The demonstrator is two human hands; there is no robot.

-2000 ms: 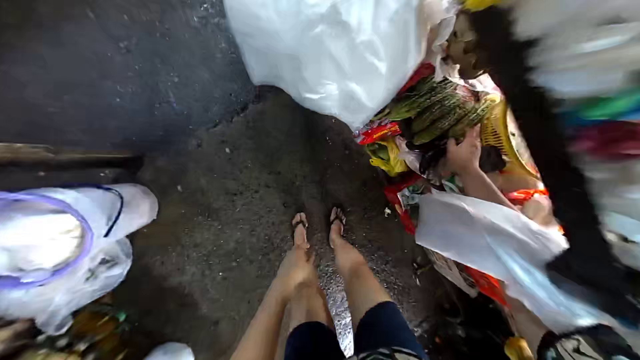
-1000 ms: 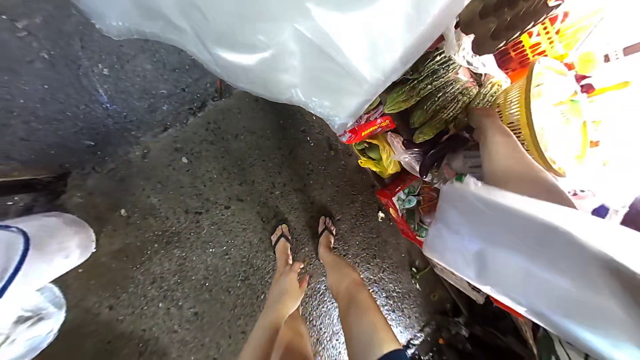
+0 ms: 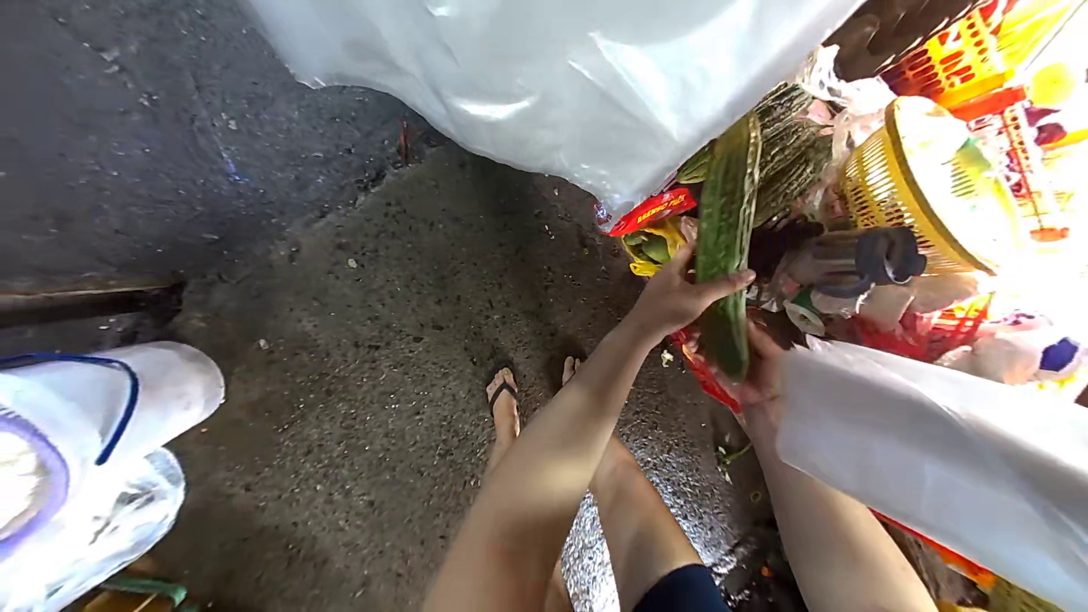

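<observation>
A long green ridged gourd (image 3: pixel 727 246) stands nearly upright in view, right of centre. My left hand (image 3: pixel 684 293) grips its middle, with the thumb laid across the front. At the lower end, my right hand (image 3: pixel 761 365) holds it from behind and to the right; some of its fingers are hidden. A white plastic sheet or bag (image 3: pixel 926 450) covers part of my right forearm. Behind the held gourd lie more ridged gourds (image 3: pixel 786 149), partly wrapped in clear plastic.
A yellow plastic basket (image 3: pixel 888 183), dark eggplants (image 3: pixel 786 238) and bagged goods crowd the right side. A large white plastic sheet (image 3: pixel 527 76) hangs across the top. White bags (image 3: pixel 161 399) stand at left. My sandaled feet are on wet, rough pavement (image 3: pixel 340 340).
My left hand has risen from beside my legs and now grips a gourd. My right hand has drawn back from the pile of gourds and holds the same gourd.
</observation>
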